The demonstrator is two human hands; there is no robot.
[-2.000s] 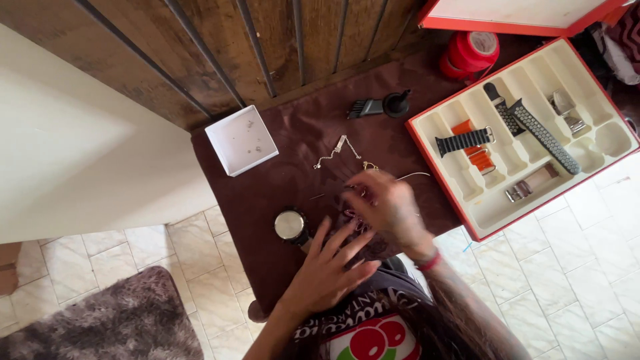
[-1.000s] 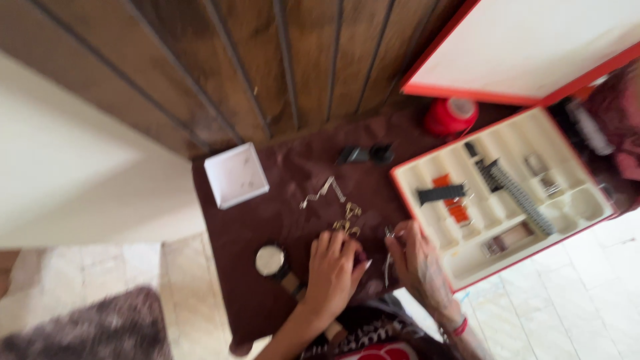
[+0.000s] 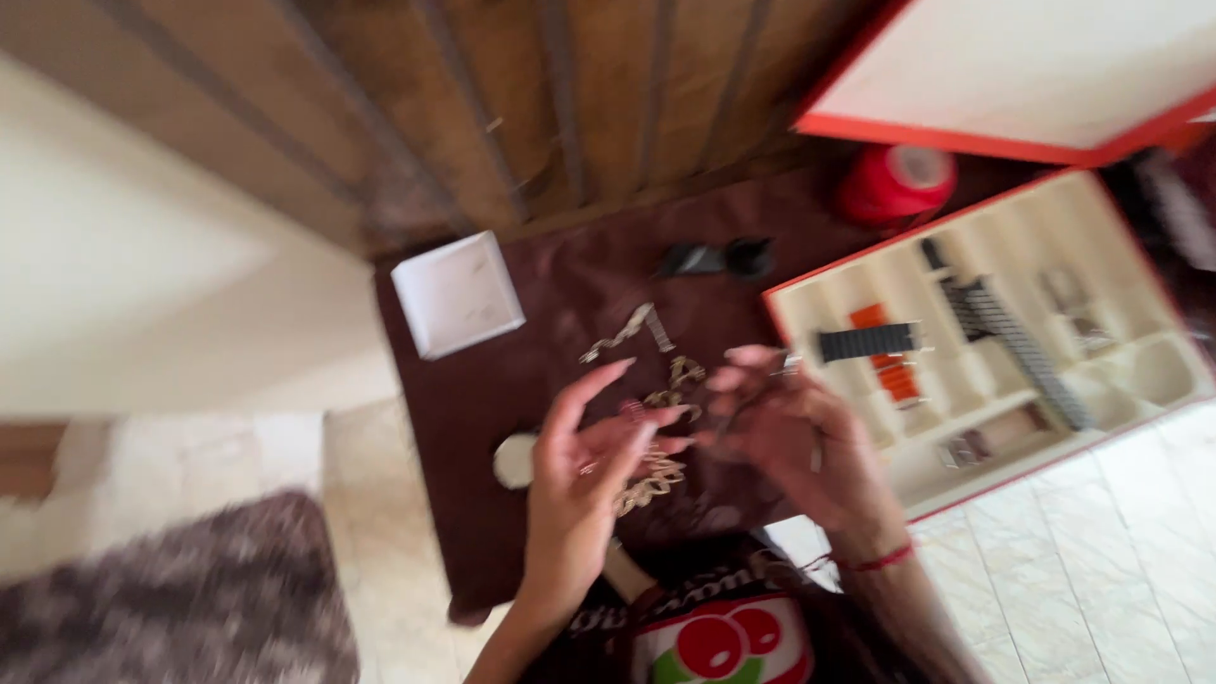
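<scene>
Over the dark cloth my left hand is raised with its fingers curled apart; a small reddish beaded piece shows at its fingers, blurred. My right hand is up to its right, and a small silvery item shows by its fingertips, too blurred to name. Between and under the hands lie gold-coloured chains, with another chain above them. A silvery chain bracelet rests farther back. The round face of a wristwatch is partly hidden behind my left hand.
A white square tray stands at the back left. A black object and a red container are at the back. To the right is an open compartment case with watch bands, its lid raised.
Both hands have lifted from the cloth, and the left hand's fingers have spread. More gold-coloured chain shows beside my left hand. The view has shifted.
</scene>
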